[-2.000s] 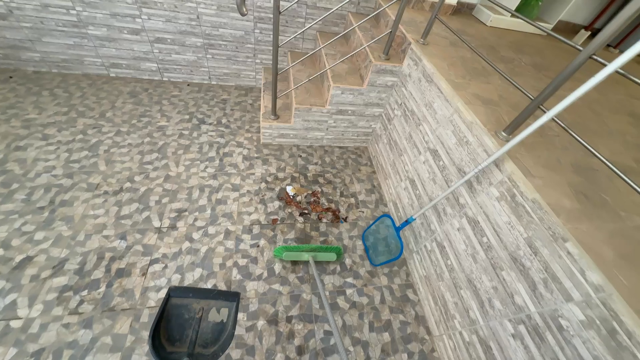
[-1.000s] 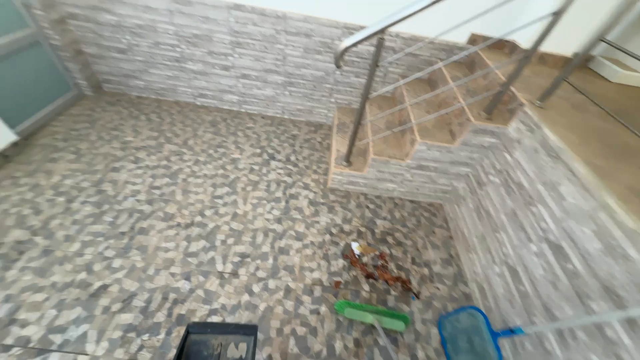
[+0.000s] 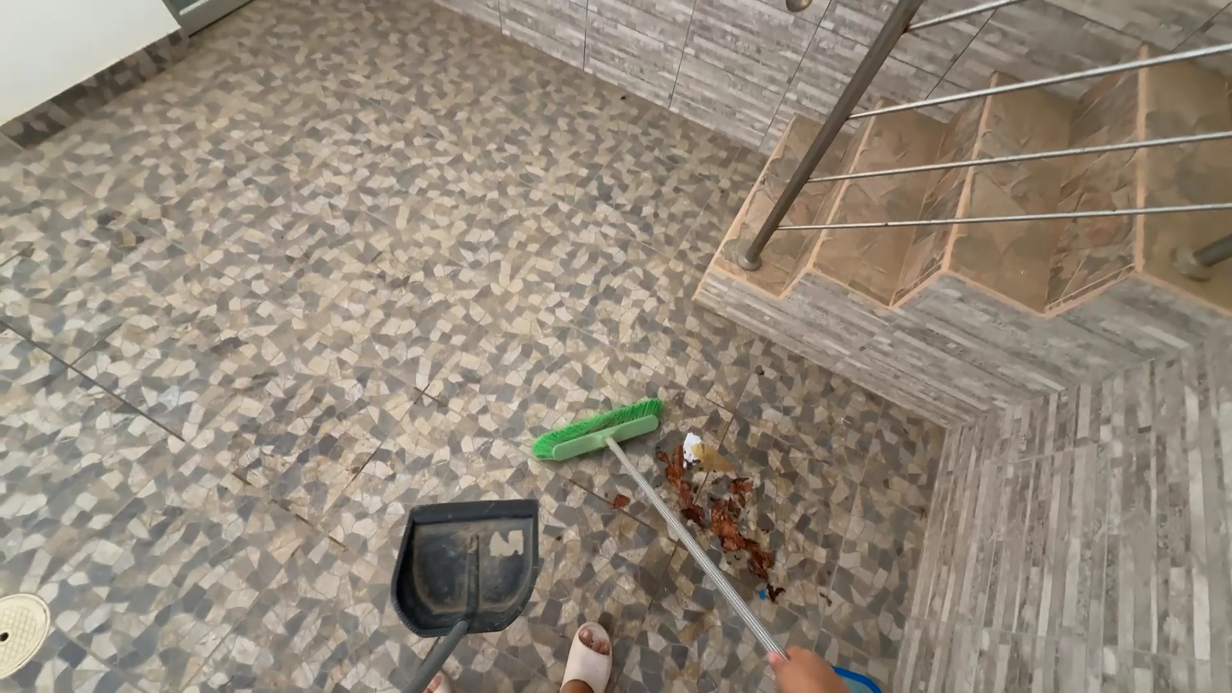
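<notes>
My right hand (image 3: 808,671) grips the ribbed handle of a push broom (image 3: 606,430) at the bottom edge. The broom's green bristled head rests on the mosaic-tile floor, up and left of the hand. Close to its right lies a strip of brown dry leaves (image 3: 727,525) with a white scrap (image 3: 692,450) at its upper end. A black dustpan (image 3: 467,568) is on the floor to the left, its handle running out of the bottom edge. My left hand is out of view. A bit of blue rim (image 3: 855,680) shows beside my right hand.
Tiled steps (image 3: 866,221) with a metal railing (image 3: 828,135) stand at the upper right, joined to a tiled wall (image 3: 1078,529) on the right. A round drain cover (image 3: 21,630) lies at the lower left. My sandalled foot (image 3: 587,657) is between dustpan and broom handle.
The broom head has moved from the near side of the leaf pile to its left. My right hand has come into view. The view has turned, and most of the blue net has left it.
</notes>
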